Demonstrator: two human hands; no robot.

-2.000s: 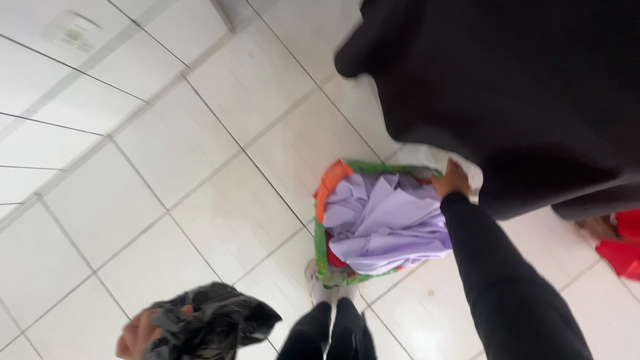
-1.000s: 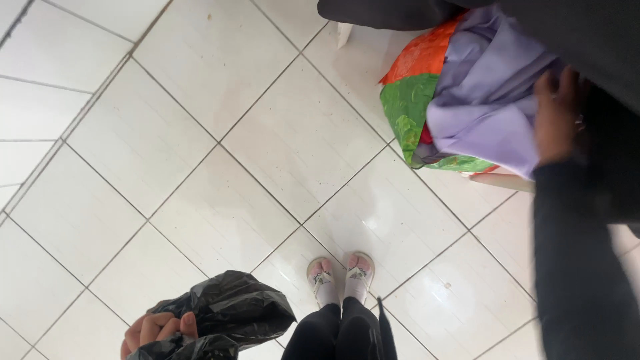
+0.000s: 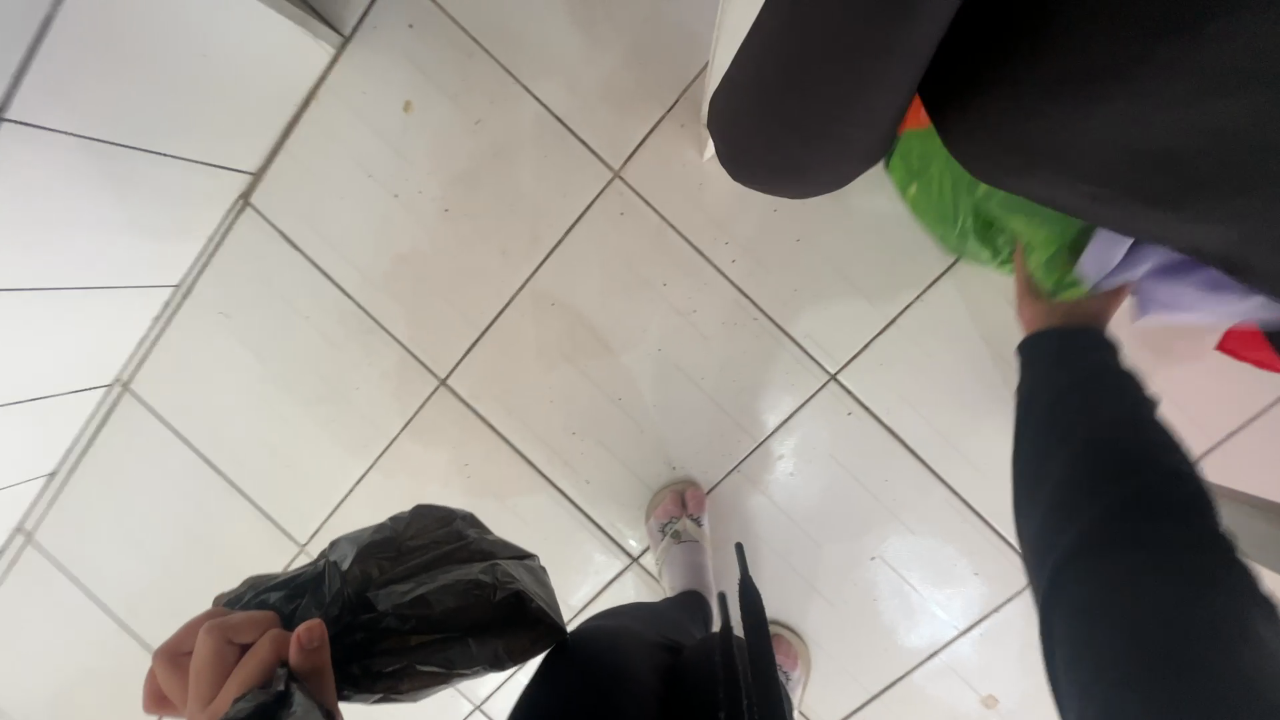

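Observation:
Bunched in my left hand (image 3: 245, 655) at the lower left is the neck of a black plastic bag (image 3: 430, 600), its filled part lying to the right of my fingers. At the right, my right hand (image 3: 1070, 300) is on the lower edge of a green and orange bag (image 3: 960, 200); its fingers are partly behind the green plastic. Lilac cloth (image 3: 1180, 280) lies beside that hand. Black fabric (image 3: 1100, 120) at the upper right hides much of the bag and the cloth.
White floor tiles (image 3: 640, 330) lie under my feet (image 3: 680, 530). A white tiled wall or step (image 3: 100, 220) runs along the left. A white edge (image 3: 730, 50) stands by the dark seat-like shape (image 3: 800, 110) at the top. Something red (image 3: 1250, 347) shows at the right edge.
My right hand has gone from the lilac cloth to the green bag's edge. The lilac cloth, earlier widely visible, is now mostly out of sight. My left hand still holds the black bag. The view has shifted.

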